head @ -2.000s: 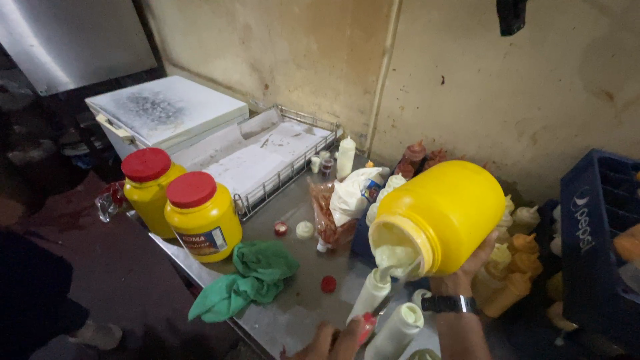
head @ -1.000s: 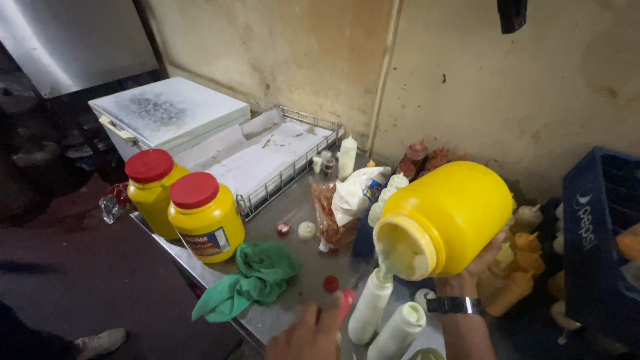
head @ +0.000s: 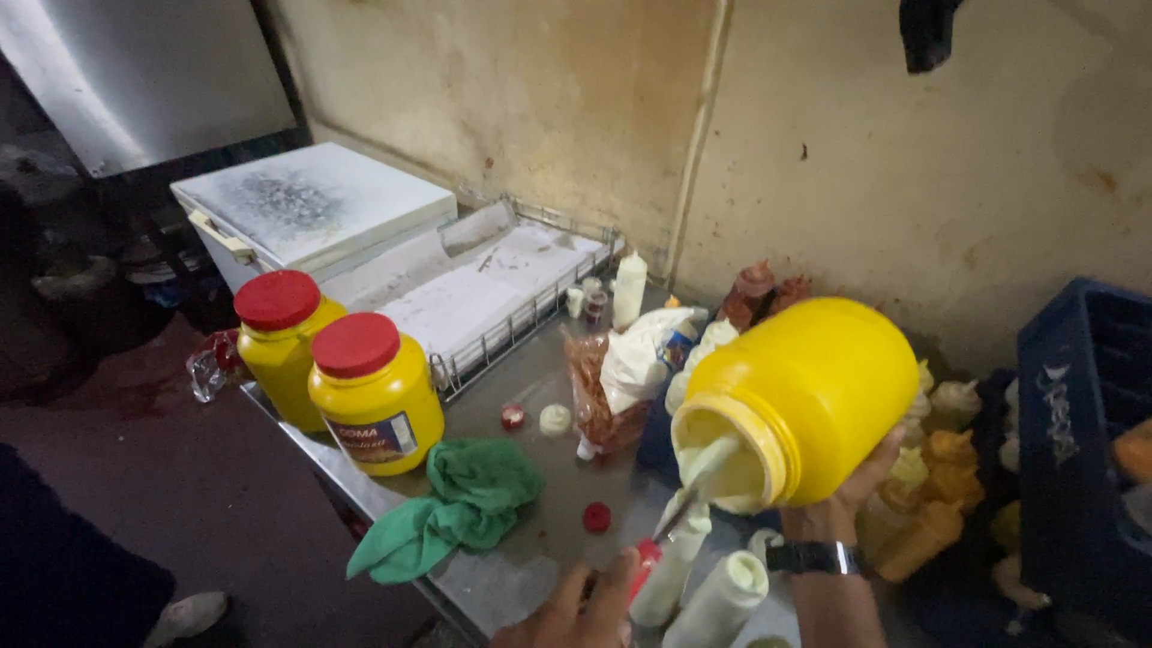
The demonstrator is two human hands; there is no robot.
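My right hand, with a watch on its wrist, holds a large yellow plastic jar tilted, its open mouth facing down and left. Pale creamy sauce shows inside the mouth. My left hand grips a red-handled utensil whose metal blade reaches up to the jar's mouth. Just below the mouth stands a filled squeeze bottle without its cap. Beside it is another uncapped squeeze bottle with pale sauce up to its rim. A red cap lies on the metal table to their left.
Two yellow jars with red lids and a green cloth are at the table's left edge. Behind are a wire tray, plastic bags and a chest freezer. Sauce bottles and a blue crate stand right.
The utensil's blade has come up to the jar's mouth; one second ago it was not visible there. The jar stays tilted over the bottle in my right hand.
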